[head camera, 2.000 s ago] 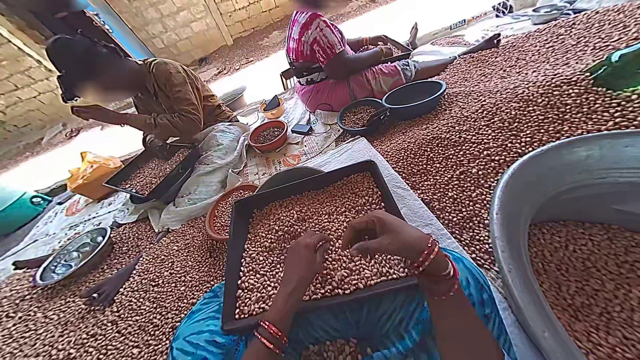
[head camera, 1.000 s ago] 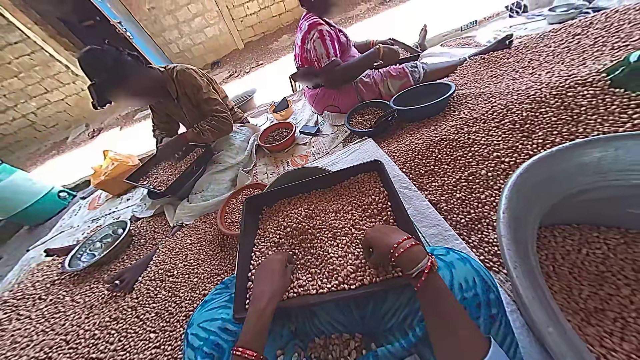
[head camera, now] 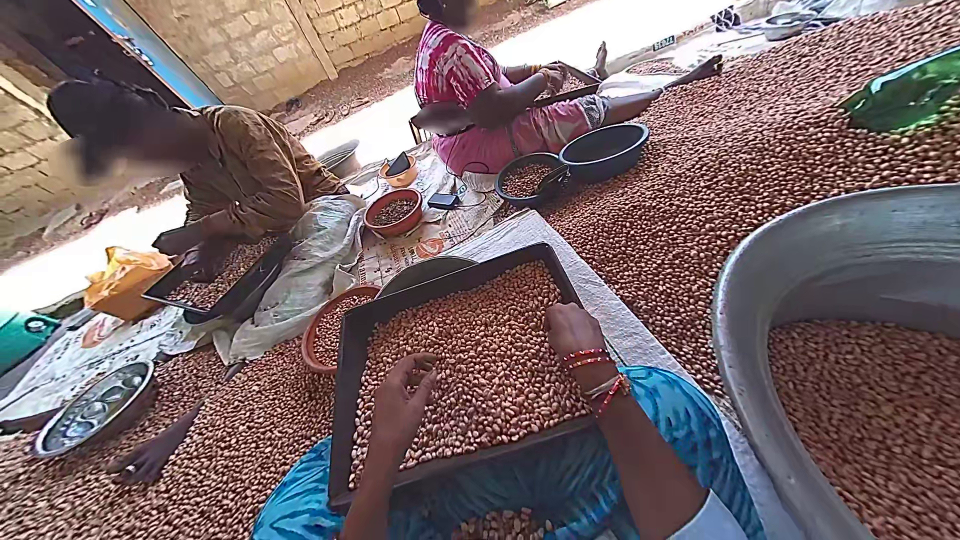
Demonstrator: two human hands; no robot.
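Observation:
A black rectangular tray [head camera: 341, 420] rests on my lap over blue patterned cloth [head camera: 675, 397], spread with reddish-brown shelled nuts [head camera: 480, 352] that look like peanuts. My left hand [head camera: 409, 394] is over the left part of the tray, thumb and fingers curled and a little apart; whether a nut is between them cannot be told. My right hand [head camera: 576, 334], with red beaded bracelets at the wrist, is at the tray's right side, its fingers bent down and their tips hidden. Some nuts [head camera: 502, 525] lie in the cloth below the tray's near edge.
Nuts cover the ground on both sides. A large metal basin [head camera: 739, 300] with nuts stands at right. Beyond the tray are a brown bowl [head camera: 309, 352], a red bowl [head camera: 371, 217] and dark basins [head camera: 645, 142]. Two people sit beyond with trays; a metal dish [head camera: 45, 442] lies left.
My right hand has moved from the near right part of the tray toward its far right side. My left hand's fingers have lifted and opened somewhat from the nuts.

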